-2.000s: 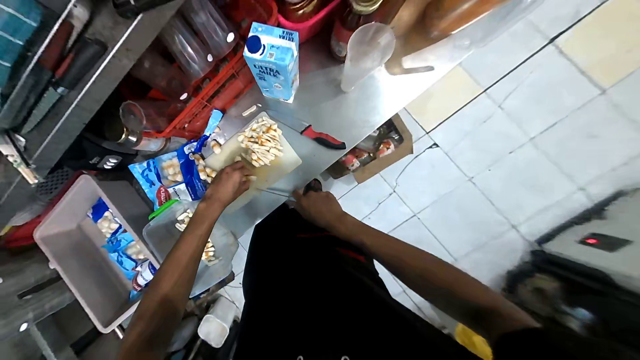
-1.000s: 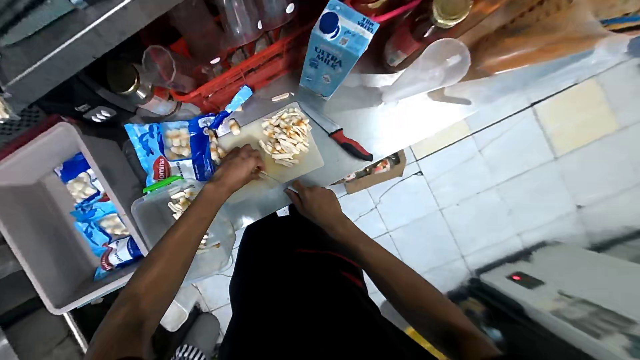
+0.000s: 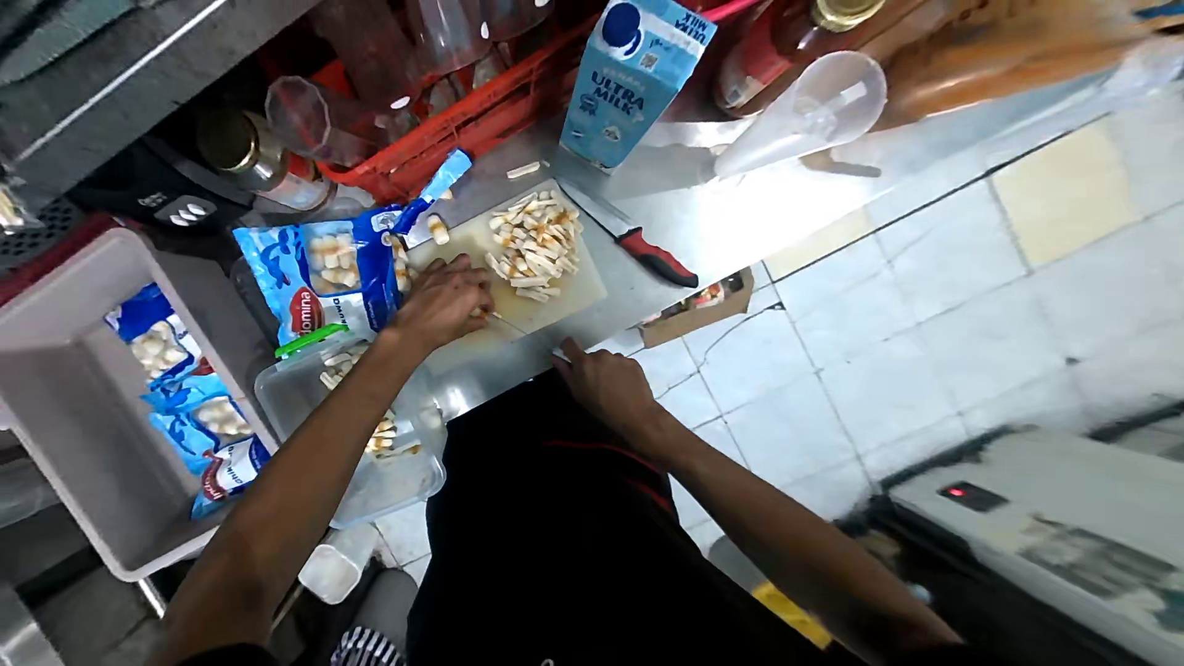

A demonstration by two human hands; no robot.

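Note:
My left hand [image 3: 446, 301] rests with bent fingers on the near left part of a pale cutting board [image 3: 573, 301], over a small food piece mostly hidden by the fingertips. My right hand [image 3: 606, 384] is closed on the handle of a knife, whose thin blade [image 3: 509, 324] points left toward the left fingers. A pile of cut whitish-orange food sticks [image 3: 536, 242] lies on the board's far part. Another knife with a red and black handle [image 3: 657, 257] lies right of the board. An opened blue food bag [image 3: 324, 268] and a clear plastic container [image 3: 388, 481] with cut sticks are at the left.
A grey bin [image 3: 199, 333] at the left holds several blue food bags. Behind the board stand a milk carton [image 3: 629, 83], a clear plastic cup [image 3: 805, 111] and a red crate [image 3: 462, 111] with glasses. A cardboard box [image 3: 703, 310] sits below the steel counter's edge [image 3: 740, 259].
Both hands stay at the near side of the board, with the left on the food and the right at the knife. The view has shifted closer to the counter.

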